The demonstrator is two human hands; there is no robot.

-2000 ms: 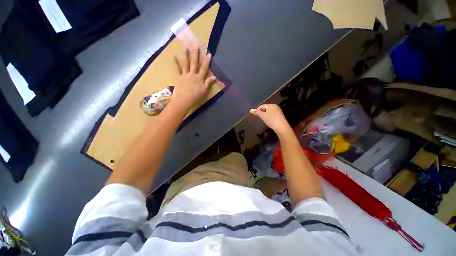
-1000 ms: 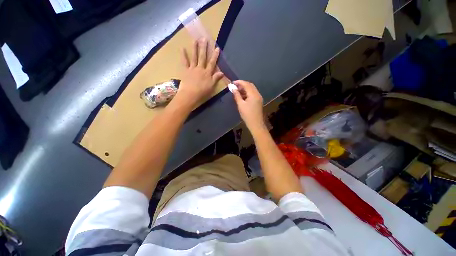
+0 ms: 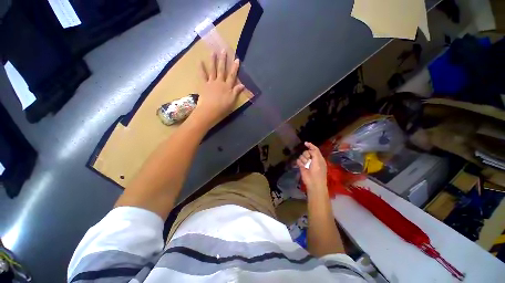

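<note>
A tan card pattern (image 3: 149,132) lies on a dark fabric piece (image 3: 253,17) that shows as a border around it. My left hand (image 3: 220,91) lies flat with fingers spread, on the card and a clear pinkish ruler (image 3: 213,40). The ruler crosses the card and sticks out past the table's near edge. A mottled, shiny weight (image 3: 178,109) sits on the card beside my left wrist. My right hand (image 3: 312,163) is off the table edge, near the ruler's end, with a small white chalk (image 3: 308,164) in its fingers.
Dark fabric stacks with white labels (image 3: 66,13) lie at the upper left. Another tan card (image 3: 387,17) is at the table's far right. Beyond the table edge are a red bundle (image 3: 387,215) on a white surface, plastic bags and boxes.
My right hand with the chalk moved in to the card's near corner, then back out toward me, past the table edge. My left hand stays on the card and ruler.
</note>
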